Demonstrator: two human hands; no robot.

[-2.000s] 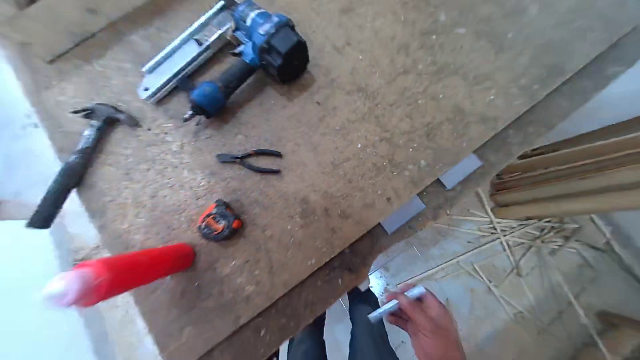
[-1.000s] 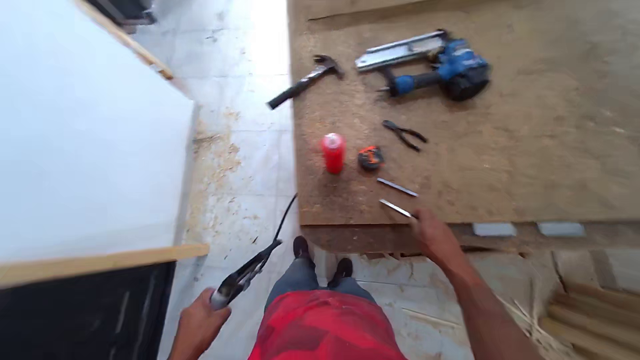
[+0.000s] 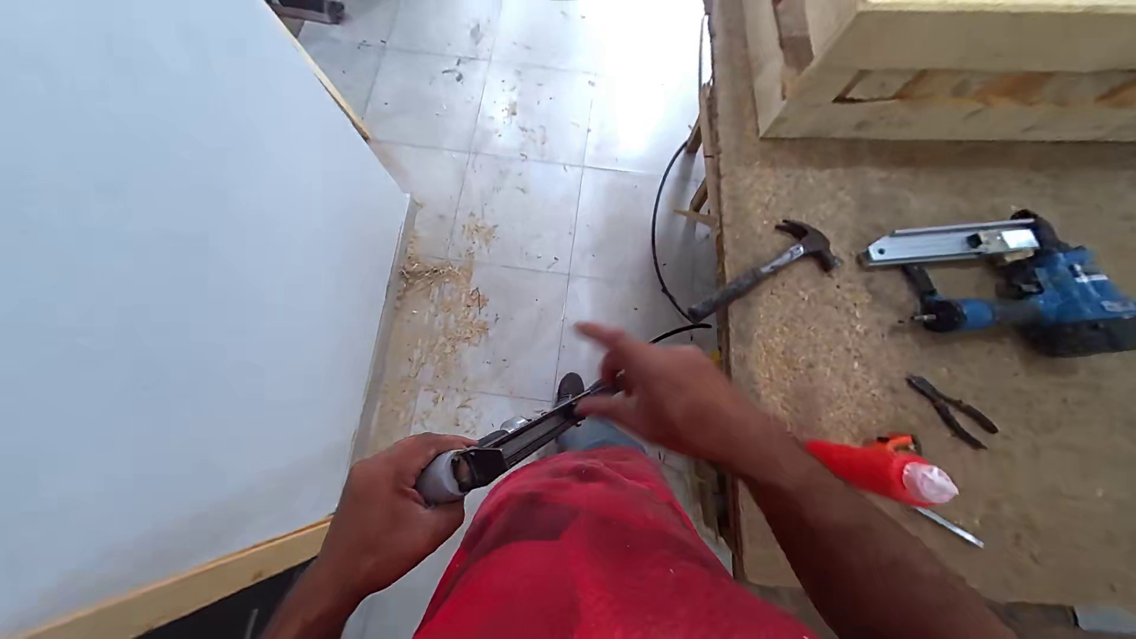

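My left hand (image 3: 395, 506) grips the grey end of a slim black pneumatic fastening gun (image 3: 532, 435), probably a stapler or brad nailer, held slanting above my legs. My right hand (image 3: 666, 390) is at the gun's far end, blurred, its index finger stretched out and thumb beside the gun; nothing shows between them. On the wooden worktable lie a claw hammer (image 3: 768, 271), a blue nail gun (image 3: 1056, 288) with a silver magazine, black-handled pliers (image 3: 951, 410) and a red plastic bottle (image 3: 874, 470). The bottle partly hides an orange-and-black tape measure (image 3: 898, 442) and a thin metal strip (image 3: 950, 526).
A pale wooden frame (image 3: 941, 106) stands on the table's far part. A black hose (image 3: 658, 240) hangs beside the table edge. At left is a large white panel (image 3: 177, 266) with wooden edging. Wood shavings (image 3: 466, 311) lie on the tiled floor (image 3: 524, 213).
My right hand has moved left from the table's near edge to the gun; the metal strip it held no longer shows. The view has swung left.
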